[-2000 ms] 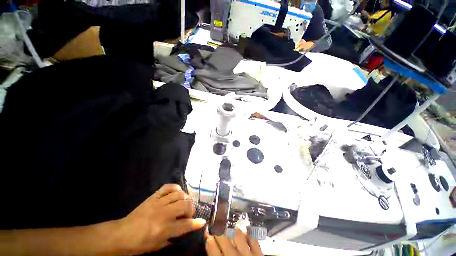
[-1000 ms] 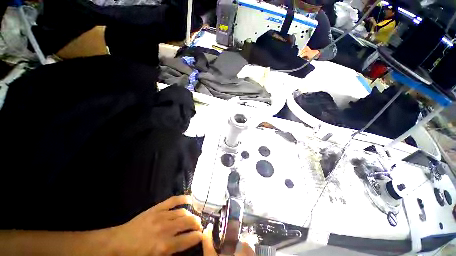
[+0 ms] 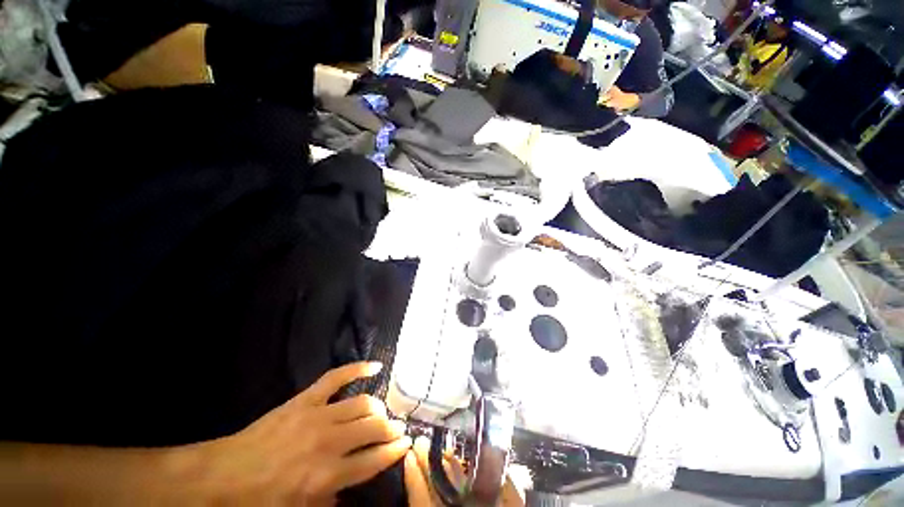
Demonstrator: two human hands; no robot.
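Note:
My left hand (image 3: pixel 322 441) presses on the black cloth at the left end of the white sewing machine head (image 3: pixel 525 347), its fingertips beside the needle area. My right hand (image 3: pixel 436 480) is at the bottom edge, partly cut off and partly behind the dark upright guard (image 3: pixel 491 441); its fingertips nearly touch the left ones. A ribbed black strip (image 3: pixel 390 297) runs along the machine's left side towards my fingers. The large black garment panel (image 3: pixel 178 257) lies heaped to the left. The presser foot and needle are hidden by hands and guard.
Grey folded pieces (image 3: pixel 436 134) lie behind the machine. A rounded white bin (image 3: pixel 600 213) holds black cloth. A thread stand with a blue bar (image 3: pixel 843 178) stands at upper right. Another person's hand (image 3: pixel 621 99) is at a second machine (image 3: pixel 535 45) at the back.
The view has shifted, so the machine sits further right and lower. The ribbed strip shows more clearly beside the machine head. My left hand stays on the cloth, its index finger more spread.

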